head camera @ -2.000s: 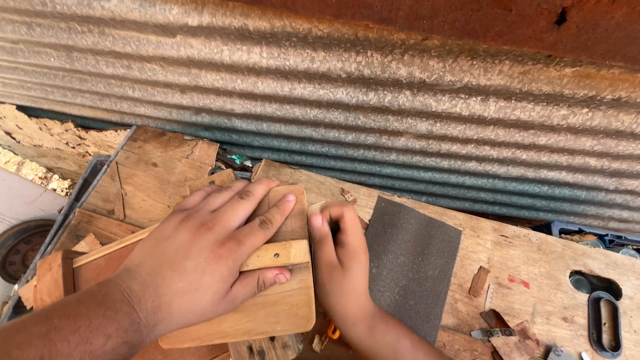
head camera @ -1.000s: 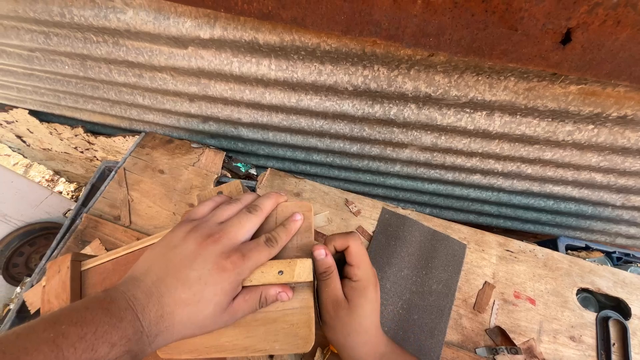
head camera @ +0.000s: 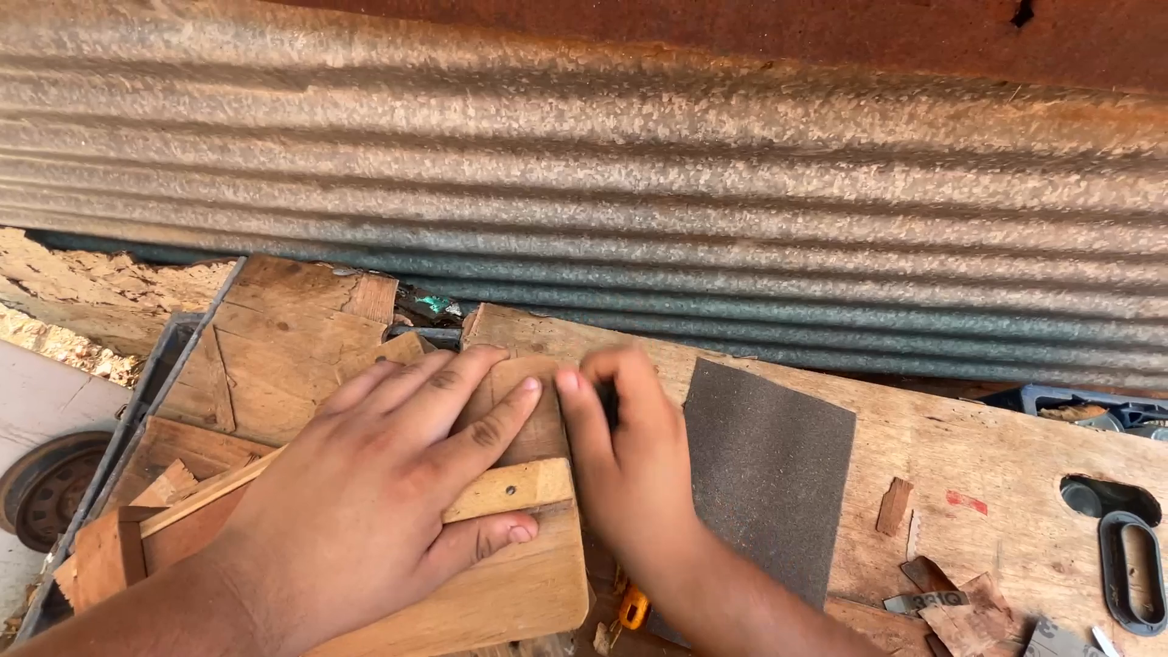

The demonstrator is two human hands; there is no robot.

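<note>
My left hand (head camera: 392, 474) lies spread over a flat wooden board with rounded corners (head camera: 538, 584), its fingers pressing on the face. A pale wood strip (head camera: 511, 488) with a small dark hole crosses the board between my index finger and thumb. At the board's right edge, my right hand (head camera: 630, 447) is curled with thumb and index finger close together; a dark thing shows inside the curl, too hidden to name. Right of that hand, a dark sheet of sandpaper (head camera: 771, 465) lies flat on the plywood bench top (head camera: 912, 438).
Behind the bench rises a corrugated metal sheet (head camera: 584, 182). Wood scraps (head camera: 972, 616) lie at the lower right, near a dark oval ring (head camera: 1131, 570). An orange-handled tool (head camera: 632, 607) is below my right wrist. A wooden frame piece (head camera: 109, 557) stands at left.
My right hand has moved up along the board's right edge, toward its far corner. My left hand stays pressed on the board.
</note>
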